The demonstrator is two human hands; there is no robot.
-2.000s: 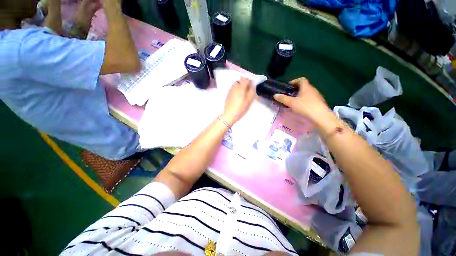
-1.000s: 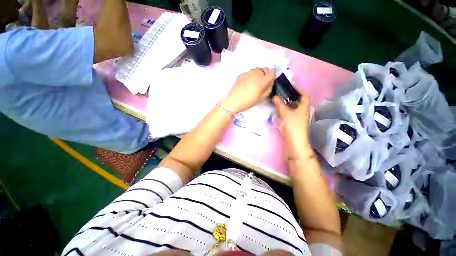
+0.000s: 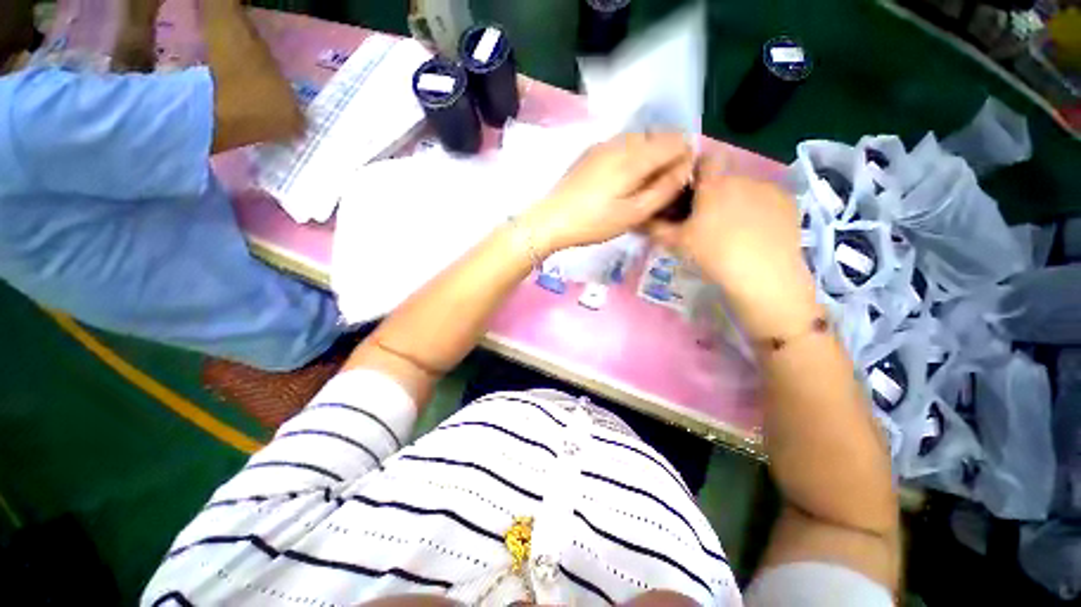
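Observation:
My left hand [image 3: 616, 190] and my right hand [image 3: 741, 225] meet over the table's far part. Between them a dark bottle [image 3: 680, 204] shows only in part, mostly hidden by the fingers. A thin white bag [image 3: 652, 77] stands up blurred from the hands, gripped at its lower end. How far the bottle is inside the bag cannot be told. A stack of white bags [image 3: 415, 237] lies left of my hands. Two black bottles [image 3: 448, 107] with white end labels stand upright behind the stack.
Bagged bottles [image 3: 856, 255] crowd the right side. Black bottles [image 3: 771, 83] stand on the dark green surface beyond the pink table [image 3: 569, 336]. A co-worker in light blue [image 3: 130, 225] is at the left, beside a second bag stack [image 3: 356, 125]. Small printed pieces [image 3: 664, 282] lie on the pink surface.
The white bag has risen upright above my hands. My right hand has moved up beside my left, and its fingers now cover most of the bottle. The view has shifted slightly.

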